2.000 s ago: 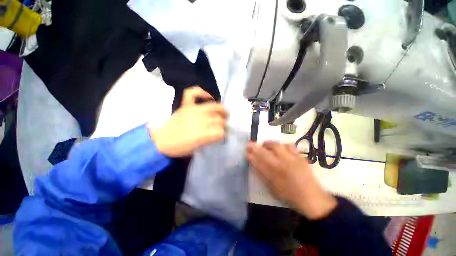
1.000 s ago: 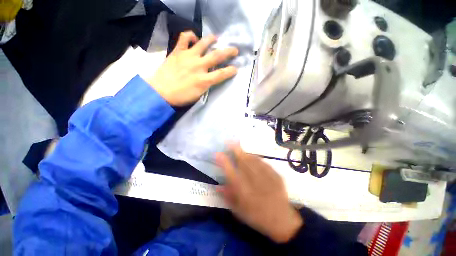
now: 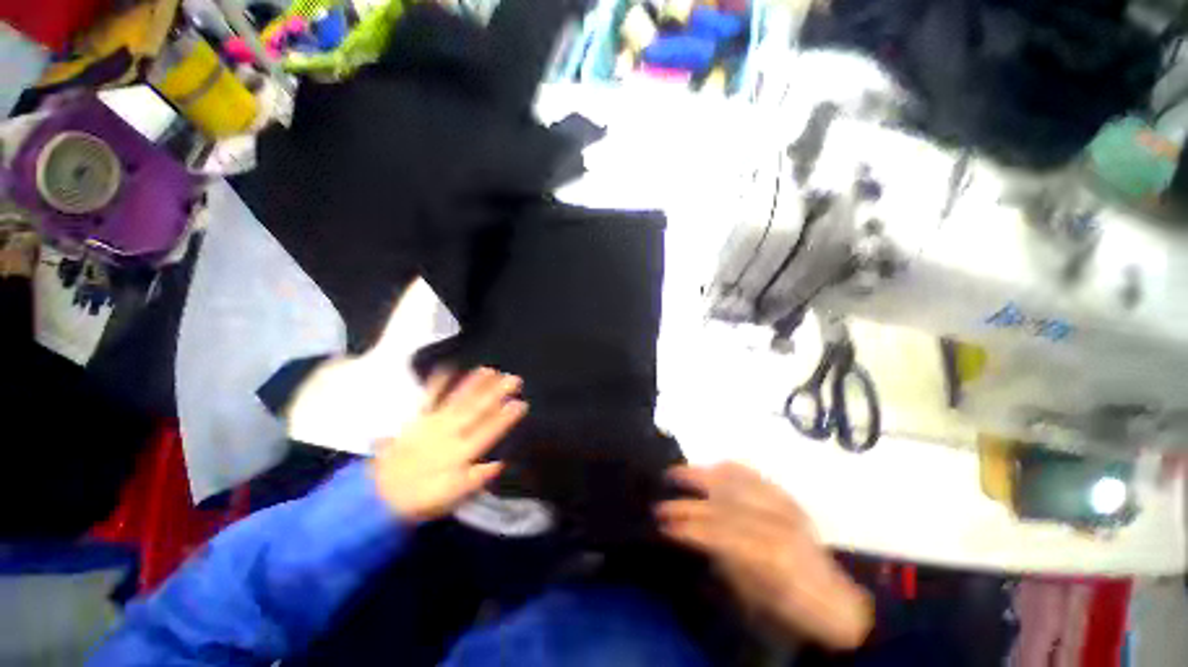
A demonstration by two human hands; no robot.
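Note:
A black fabric panel (image 3: pixel 580 326) lies black side up on the white table left of the sewing machine head (image 3: pixel 899 248), its right edge fairly straight. Its lower part reaches the table's front edge and my lap. My left hand (image 3: pixel 450 447) rests with spread fingers at the panel's lower left. My right hand (image 3: pixel 762 547) is blurred, its fingertips at the panel's lower right corner; whether it pinches the cloth is hard to tell. The needle area is too blurred to make out.
Black-handled shears (image 3: pixel 838 397) lie below the machine head. A dark block (image 3: pixel 1075 485) on a yellowish base is at the right. A grey-blue interfaced piece (image 3: pixel 248 339) hangs at the left, near a purple device (image 3: pixel 111 183) and a yellow cone (image 3: pixel 206 89). Red baskets show below the table.
The cloth before me now shows its black side instead of grey-blue. My left hand has moved down, my right hand right and down. The view takes in more of the table's far side.

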